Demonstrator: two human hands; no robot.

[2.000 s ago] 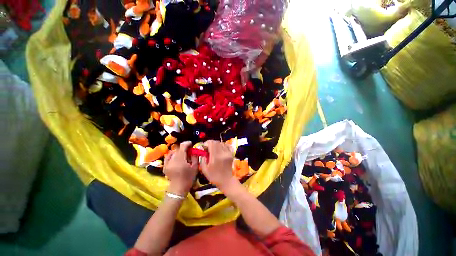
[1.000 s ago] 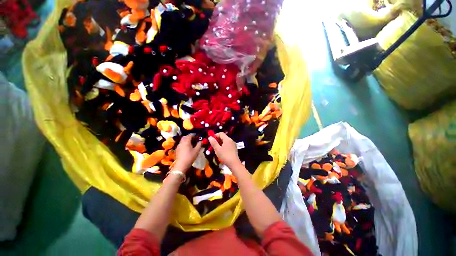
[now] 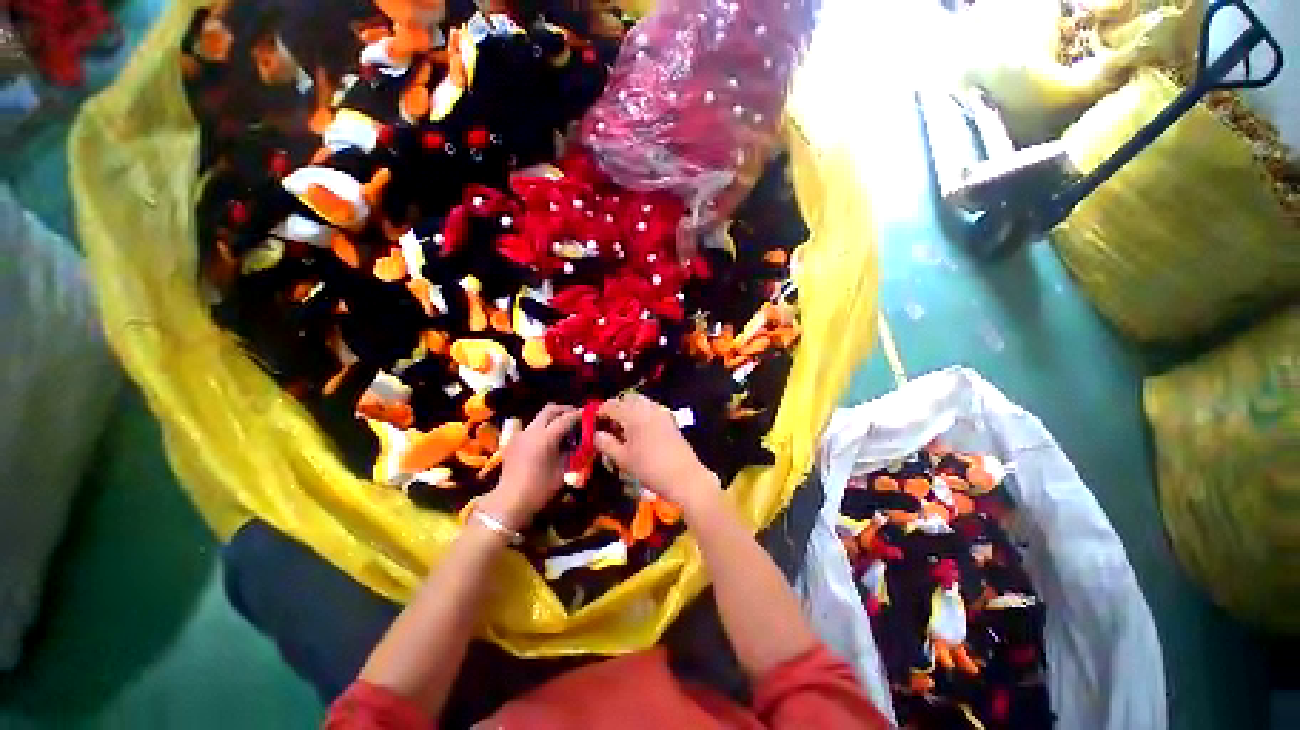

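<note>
My left hand (image 3: 540, 454) and my right hand (image 3: 645, 439) are close together over the near part of the plush pile. A red accessory (image 3: 585, 432) is between their fingers, with a small pale tip at its lower end. Both hands seem to pinch it. Any black toy under the fingers blends into the dark pile. A heap of red accessories (image 3: 606, 243) with white dots lies on the black, white and orange plush penguins (image 3: 331, 196) in the yellow woven sack (image 3: 136, 307).
A clear plastic bag of red accessories (image 3: 699, 93) lies on the pile. A white woven sack (image 3: 1091, 571) with similar toys stands at right. Full yellow sacks (image 3: 1190, 200) and a black-handled hand truck (image 3: 1005, 214) are at upper right. A pale sack (image 3: 43, 428) is at left.
The red piece between my hands now hangs lengthwise with its pale tip toward me. My hands have moved slightly nearer my body since one second ago. The view has shifted a little.
</note>
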